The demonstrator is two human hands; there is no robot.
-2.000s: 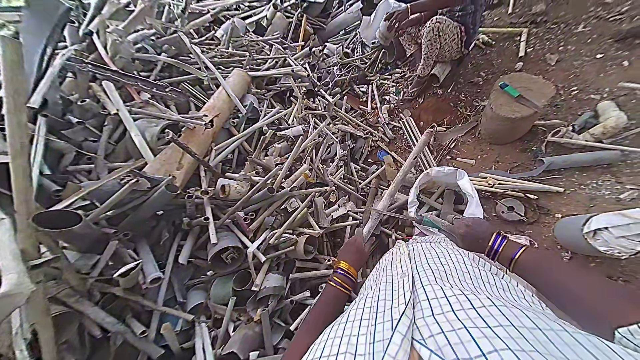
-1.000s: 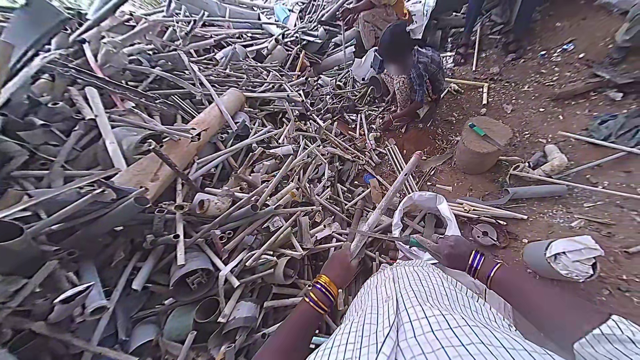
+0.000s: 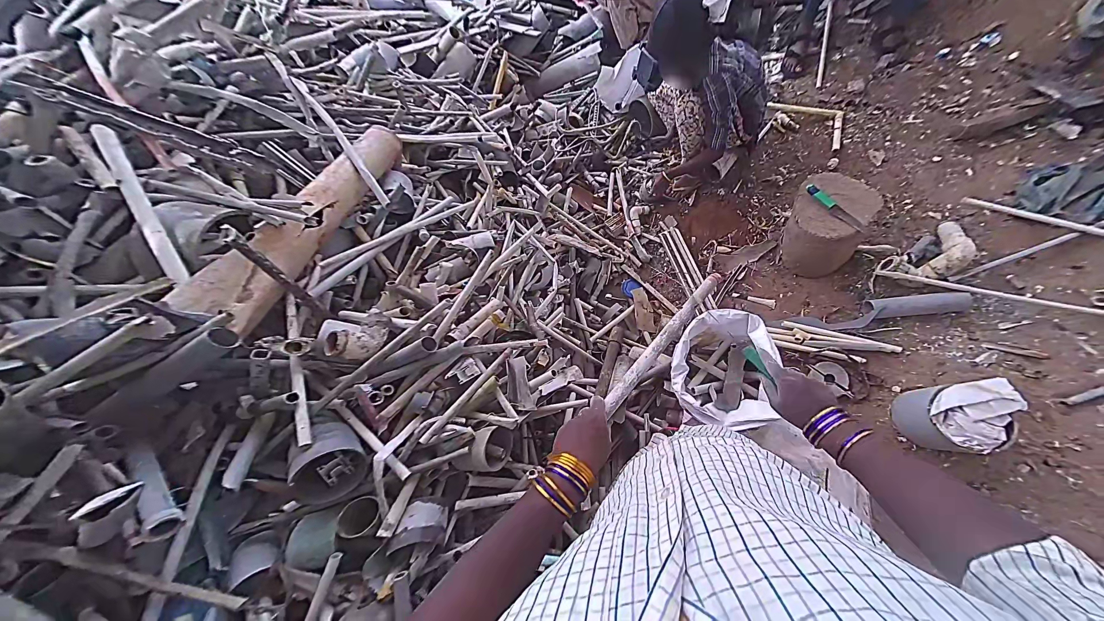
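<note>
My left hand (image 3: pixel 588 434), with yellow and purple bangles at the wrist, is closed around the lower end of a long whitish plastic pipe (image 3: pixel 660 345), which slants up and to the right. Farther right, my right hand (image 3: pixel 800 397) grips a green-handled tool (image 3: pixel 758 361) at the rim of an upright white woven sack (image 3: pixel 683 379). The handle shows beside the fingers; the rest of the tool cannot be made out. Pipe pieces are visible inside the sack's mouth. The sack stands close against my checked clothing, right of the pipe's lower end.
A heap of scrap plastic pipes (image 3: pixel 414 345) fills the left and middle. Another person (image 3: pixel 707 103) crouches beyond it. A green-handled knife (image 3: pixel 835 207) lies on a round block (image 3: pixel 819 241). At right are a grey bucket (image 3: pixel 918 418) holding white cloth, a grey pipe (image 3: pixel 923 304) and long thin pipes (image 3: pixel 1000 293).
The tool in my right hand lay across toward the pipe one second ago; now it is at the sack's rim, away from the pipe. The left hand keeps its hold.
</note>
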